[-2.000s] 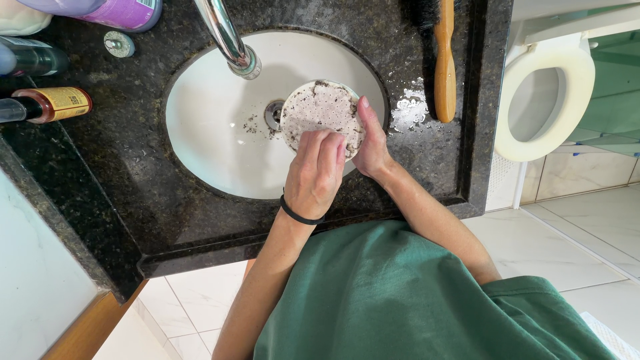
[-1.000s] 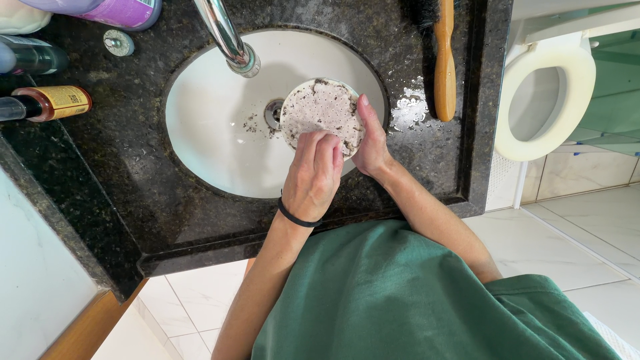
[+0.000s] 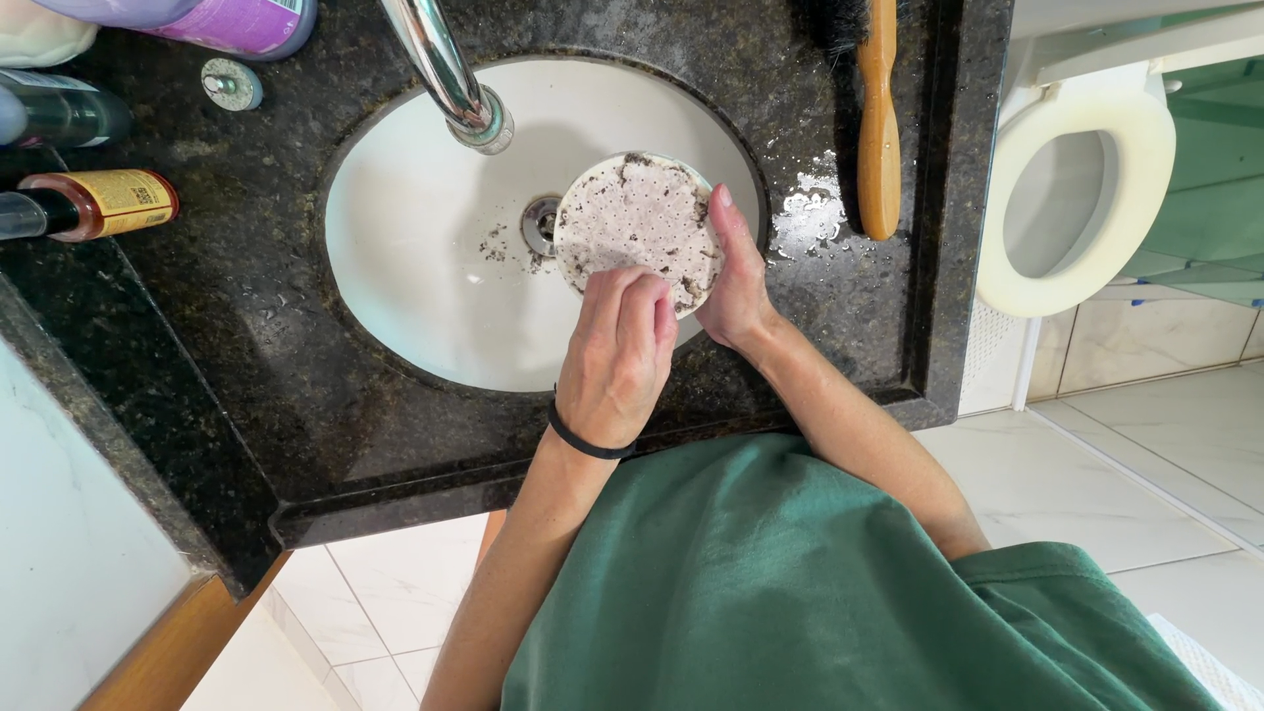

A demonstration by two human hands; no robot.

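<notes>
A round white perforated disc (image 3: 642, 222), which looks like a shower head's face plate, is tilted over the sink basin (image 3: 415, 296). Dark grime clings to it, mostly near its rim. My right hand (image 3: 739, 281) grips its right edge, thumb on the rim and the other fingers largely hidden behind. Wearing a black wristband (image 3: 583, 439), my left hand (image 3: 622, 346) has its fingers bunched against the disc's lower edge. Its fingertips are partly hidden, so I cannot tell if they pinch anything small. Dark crumbs lie in the basin beside the drain (image 3: 541, 225).
A chrome faucet (image 3: 449, 69) reaches over the basin from above. On the dark stone counter (image 3: 247, 326), a wooden-handled brush (image 3: 877, 148) lies right, beside a wet patch. Bottles, including an amber one (image 3: 118, 202), and a small round object (image 3: 232, 85) are at left. A toilet (image 3: 1081, 197) stands right.
</notes>
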